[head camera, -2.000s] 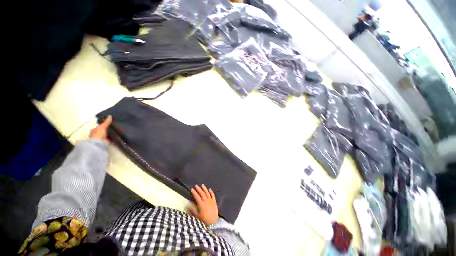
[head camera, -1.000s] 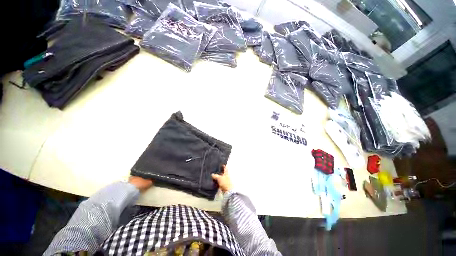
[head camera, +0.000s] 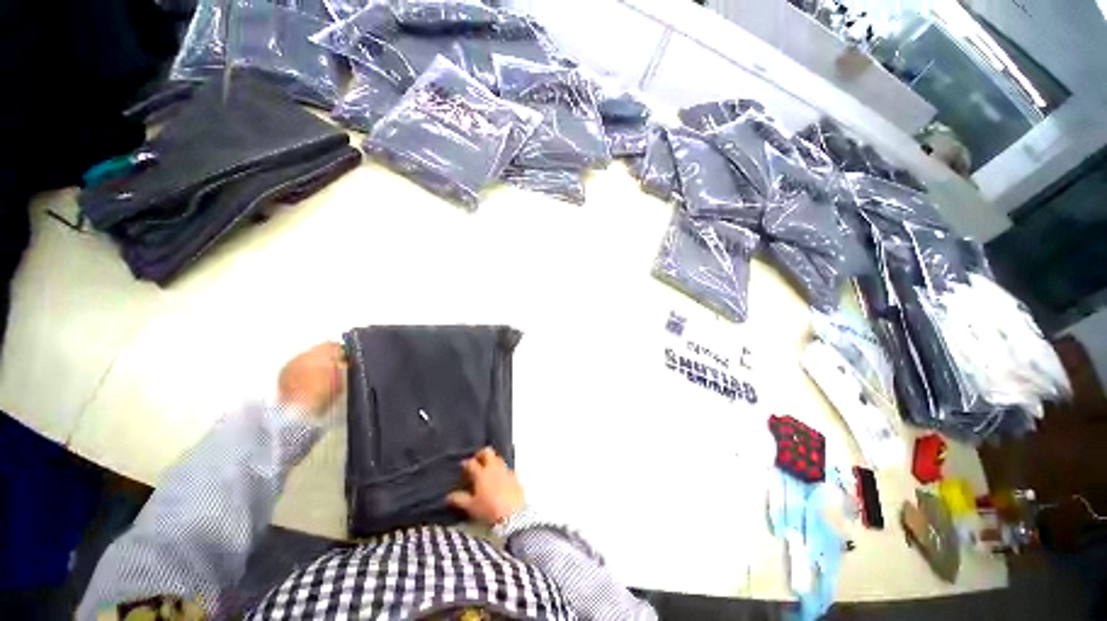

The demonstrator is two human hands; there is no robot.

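Note:
Dark trousers (head camera: 419, 419), folded to a rectangle, lie on the cream table in front of me, with a small pale mark near the middle. My left hand (head camera: 313, 379) is at their upper left edge, somewhat blurred, with the fingertips on or behind the edge; its grip cannot be made out. My right hand (head camera: 489, 488) rests on the lower right part, fingers on the cloth; whether it pinches the cloth is unclear. A printed poly bag (head camera: 710, 374) with bold black lettering lies flat to the right.
Folded dark trousers (head camera: 219, 170) with a teal-green tool (head camera: 112, 170) are at left. Bagged trousers (head camera: 449, 127) line the back. At right are a red-and-black cloth (head camera: 798, 448), light blue cloth (head camera: 811, 534), phone (head camera: 868, 496), red object (head camera: 929, 459) and white plastic bags (head camera: 1002, 352).
The trousers have gone from lying long to a compact folded rectangle, now turned squarer to me. My left hand has moved from their lower left corner to the upper left edge.

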